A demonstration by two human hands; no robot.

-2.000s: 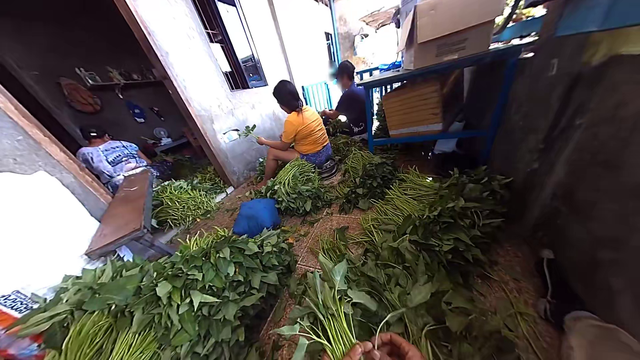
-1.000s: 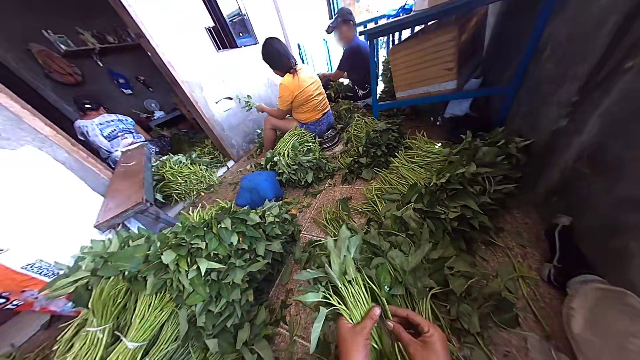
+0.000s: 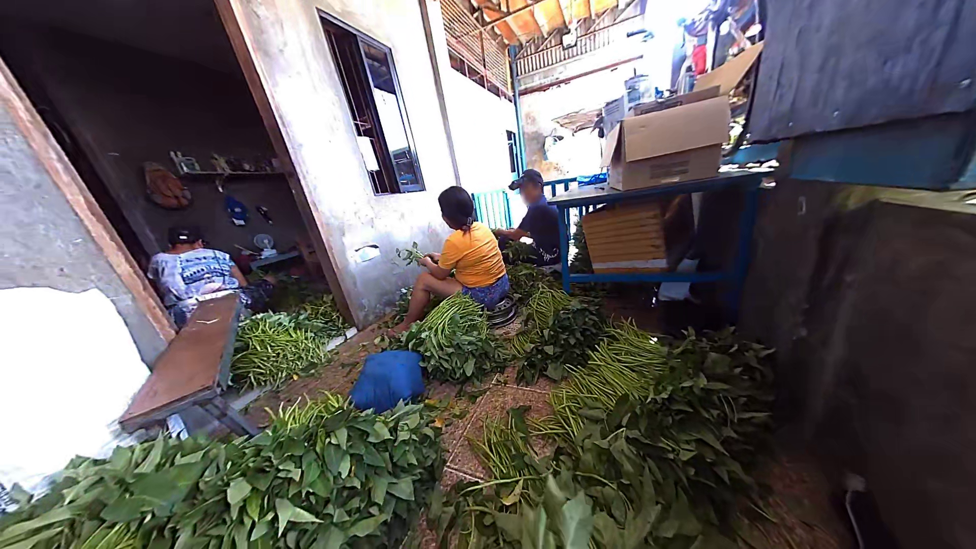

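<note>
Neither of my hands shows in the head view. At the bottom edge stand the upper leaves of a leafy green bunch point(image 3: 560, 515); what holds it is out of the picture. Just beyond lies a long heap of leafy greens point(image 3: 671, 412) with thin pale stems turned to the left. Another dense pile of leafy greens point(image 3: 328, 473) spreads over the lower left. Between the two piles a strip of tiled floor point(image 3: 484, 419) shows, with scraps of leaf on it.
A blue bundle point(image 3: 387, 380) lies beyond the left pile, near a wooden bench point(image 3: 187, 354). Several people sit farther off, one in a yellow shirt point(image 3: 473, 255) holding greens. A blue table point(image 3: 656, 191) bearing a cardboard box point(image 3: 671, 141) stands right, beside a dark wall point(image 3: 892, 328).
The view has tilted up. Both my hands, which showed at the bottom a second ago holding the stems of a leafy bunch, are out of view now.
</note>
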